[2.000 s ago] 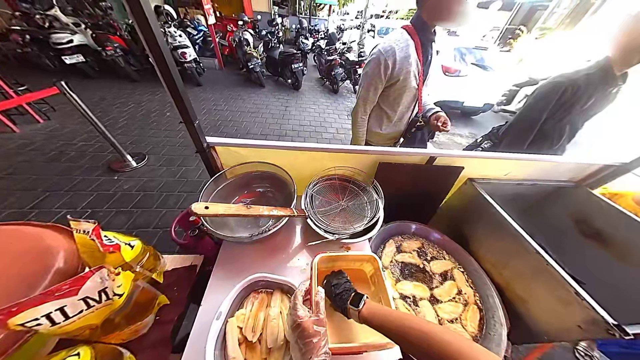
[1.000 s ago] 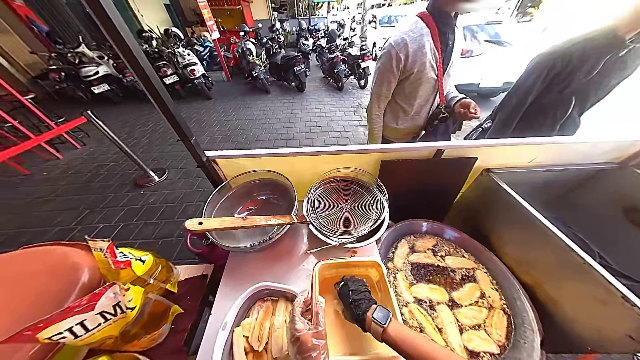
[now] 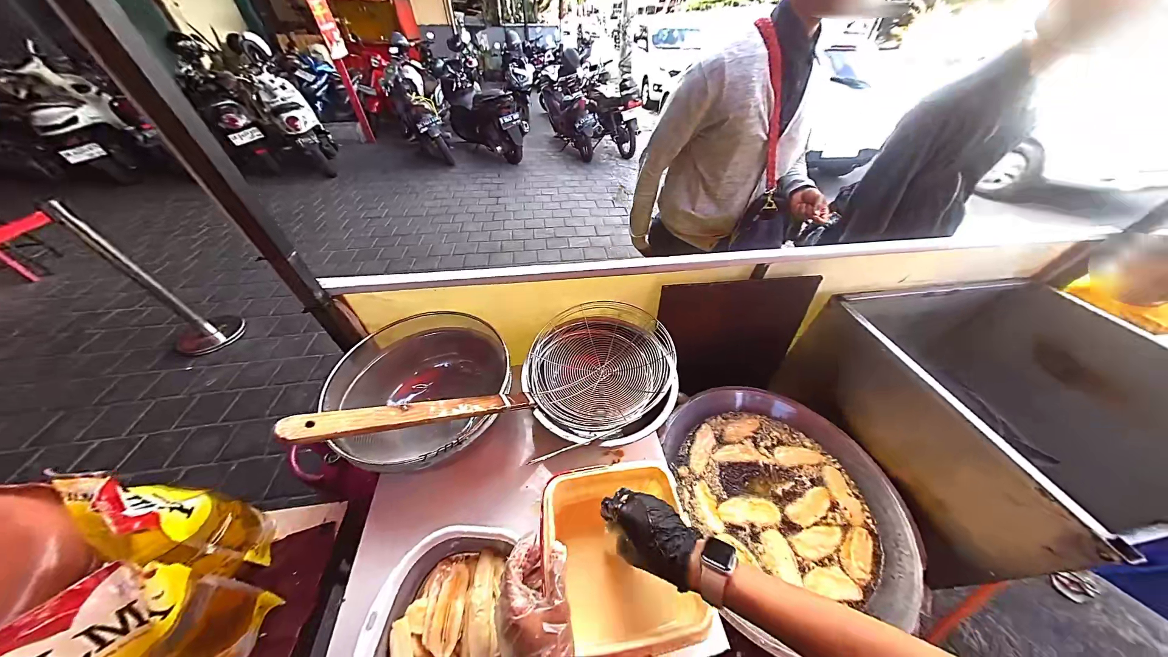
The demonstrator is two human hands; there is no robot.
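Observation:
My right hand point(image 3: 650, 537), in a black glove with a smartwatch at the wrist, is over a rectangular tub of pale batter point(image 3: 593, 584), its fingers curled; whether they hold anything is hidden. My left hand point(image 3: 535, 593), in a clear plastic glove, is at the tub's left edge, beside a grey basin point(image 3: 401, 570) of peeled, sliced bananas point(image 3: 449, 602). Its fingers are partly hidden. Right of the tub, several battered pieces point(image 3: 750, 511) fry in bubbling oil in a wide pan point(image 3: 899, 538).
A wire skimmer point(image 3: 598, 370) with a wooden handle point(image 3: 392, 418) lies across a strainer and a bowl. A metal box point(image 3: 967, 456) stands at right, oil pouches point(image 3: 173, 525) at left. Two people point(image 3: 725, 128) are beyond the stall's ledge point(image 3: 566, 272); parked motorbikes point(image 3: 474, 109) are behind.
My right hand has shifted slightly up and back within the tub's area. My left hand stays near the tub's left edge. The view has turned a little.

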